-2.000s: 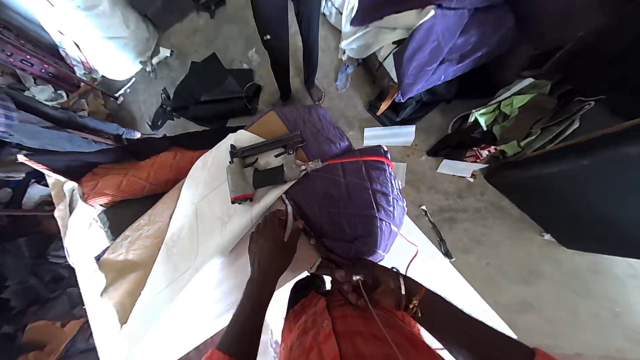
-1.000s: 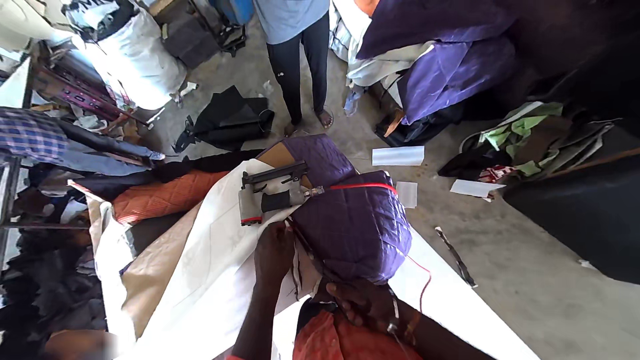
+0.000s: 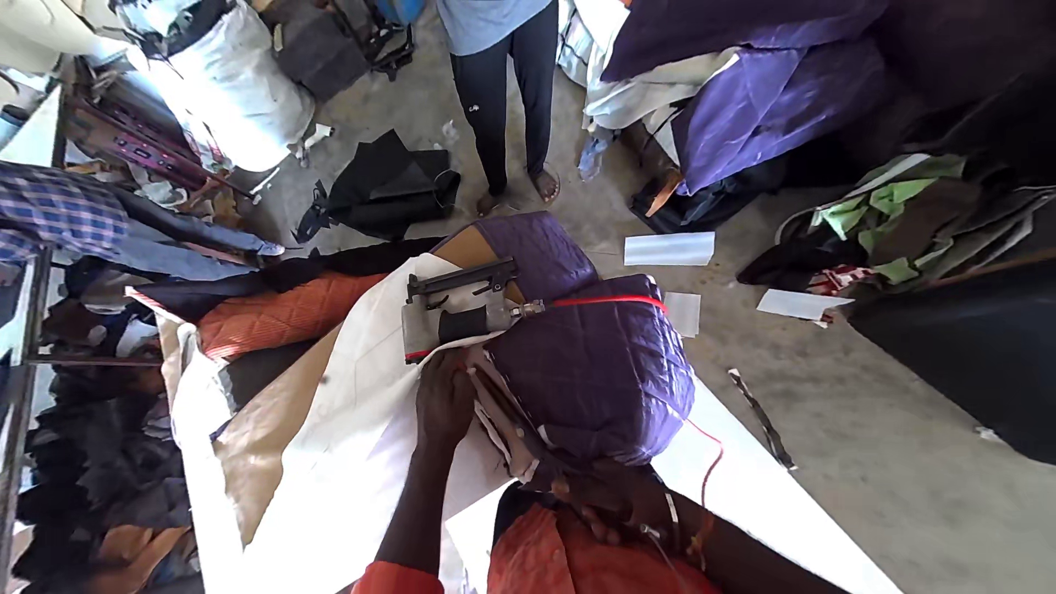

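Observation:
A quilted purple upholstered piece (image 3: 590,371) lies on the white work surface, its near left edge facing me. My left hand (image 3: 446,394) grips the fabric edge at the piece's left side, just below the staple gun. My right hand (image 3: 606,499) is at the near edge, close to my body; its fingers are dark and partly hidden, and a thin metal tool (image 3: 652,535) shows beside it. A pneumatic staple gun (image 3: 458,307) with a red hose (image 3: 606,302) rests on cream fabric (image 3: 363,396) and the purple piece. A thin red cord (image 3: 716,462) hangs by my right wrist.
Orange quilted fabric (image 3: 285,313) lies at the left of the work surface. Beyond it stands a person in dark trousers (image 3: 507,91); another in a checked shirt (image 3: 62,210) is at the far left. Paper sheets (image 3: 669,248), a dark strip (image 3: 763,421) and fabric heaps (image 3: 895,210) lie on the floor.
The view has tilted up, showing more of the standing person. My left hand remains at the fabric edge below the staple gun, and my right hand stays near my body.

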